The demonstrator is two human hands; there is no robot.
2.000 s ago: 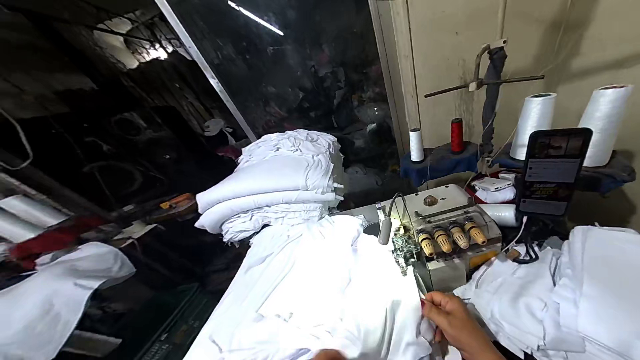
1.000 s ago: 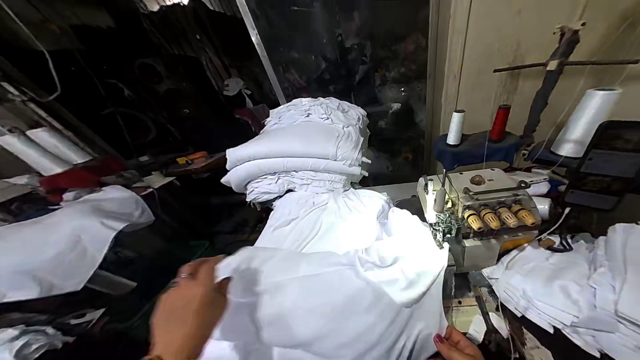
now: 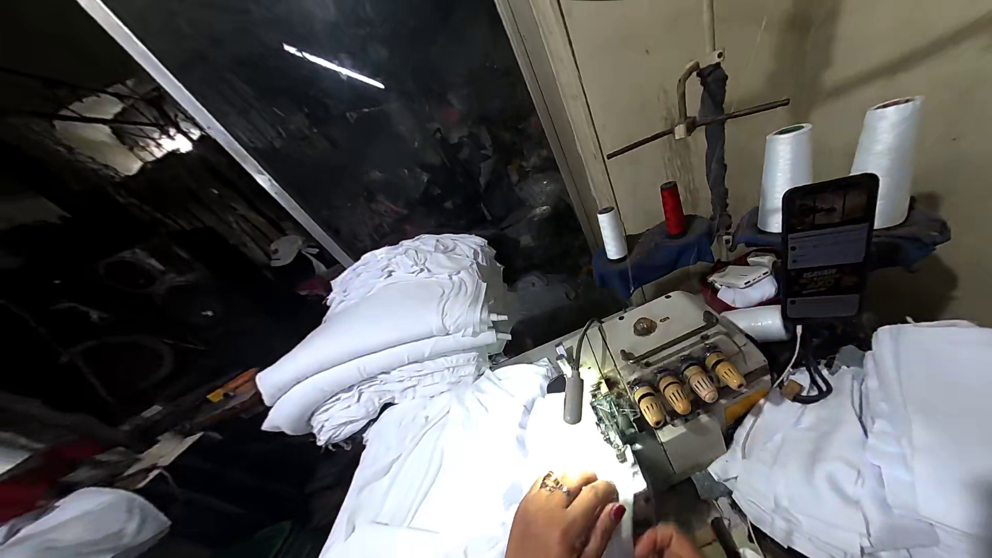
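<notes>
White fabric [image 3: 434, 465] lies across the bed of an overlock sewing machine [image 3: 682, 372], its right edge beside the needle area under a bright lamp. On that edge, just in front of the needle area, rests my left hand [image 3: 566, 515], with rings and curled fingers; whether it pinches the cloth is hidden. Close to its right, my right hand [image 3: 668, 542] shows only partly at the bottom edge of the view, blurred, beside the cloth edge. A small gooseneck lamp [image 3: 573, 399] hangs over the fabric. Four tension dials [image 3: 674, 391] line the machine's front.
A tall stack of folded white cloth [image 3: 411, 325] stands behind the machine bed. More white cloth [image 3: 922, 434] is piled at right. A phone [image 3: 829, 248] stands upright before large white thread cones [image 3: 887, 163]. Small white [image 3: 612, 234] and red [image 3: 672, 209] spools stand behind the machine.
My left hand has moved from the fabric's left part to its right edge near the needle area. The fabric it held raised a second ago now lies lower. The view has swung right.
</notes>
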